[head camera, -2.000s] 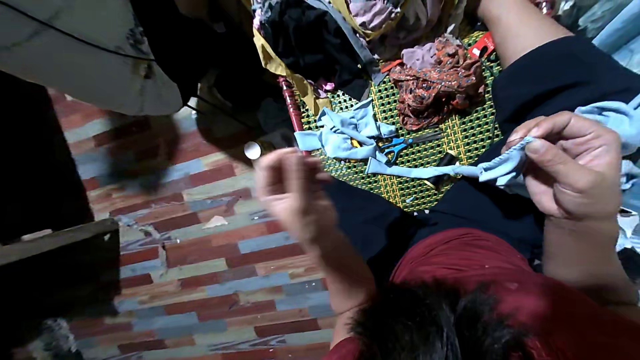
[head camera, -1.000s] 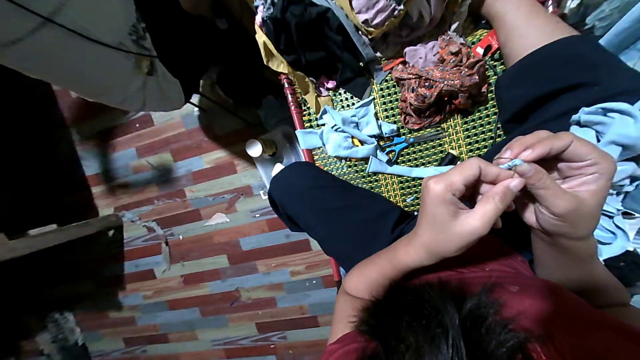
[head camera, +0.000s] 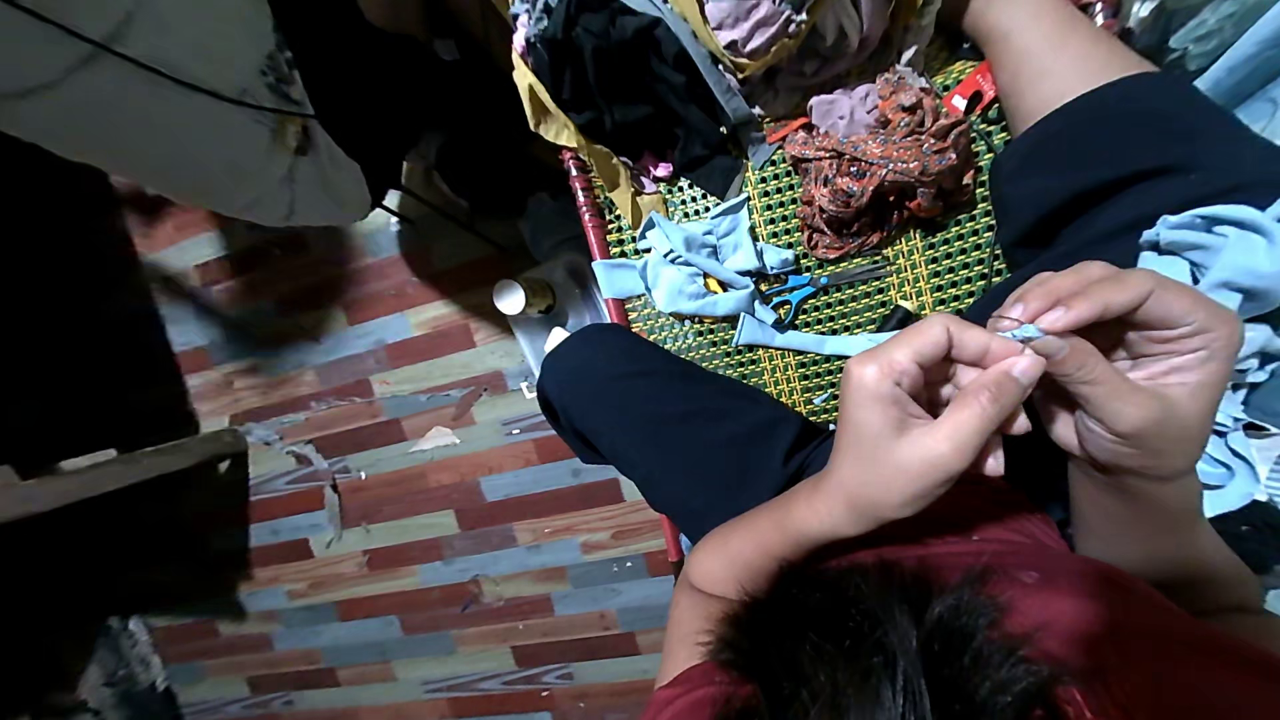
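Observation:
My left hand (head camera: 930, 420) and my right hand (head camera: 1130, 370) meet above my lap, fingertips pinching a light blue fabric strip (head camera: 815, 338) between them. A small bit of the blue cloth shows at the fingertips, with a thin dark curved thing beside it, too small to name. The strip's flat end lies on the woven green and yellow seat (head camera: 930, 280). Blue-handled scissors (head camera: 800, 292) lie with their blades apart, beside a crumpled light blue cloth (head camera: 700, 265). More light blue fabric (head camera: 1215, 260) is heaped to the right of my right hand.
Orange patterned fabric (head camera: 880, 165) lies bunched on the seat, near a pile of black cloth (head camera: 630, 85). The seat has a red frame bar (head camera: 590, 220). A small cylinder (head camera: 525, 297) stands left of my knee. A dark-edged board (head camera: 120, 475) juts in at left over the plank-patterned floor (head camera: 430, 530).
My left hand, raised and apart two seconds ago, has come over to my right hand and now pinches at the blue strip. The scissors and cloths have stayed in place.

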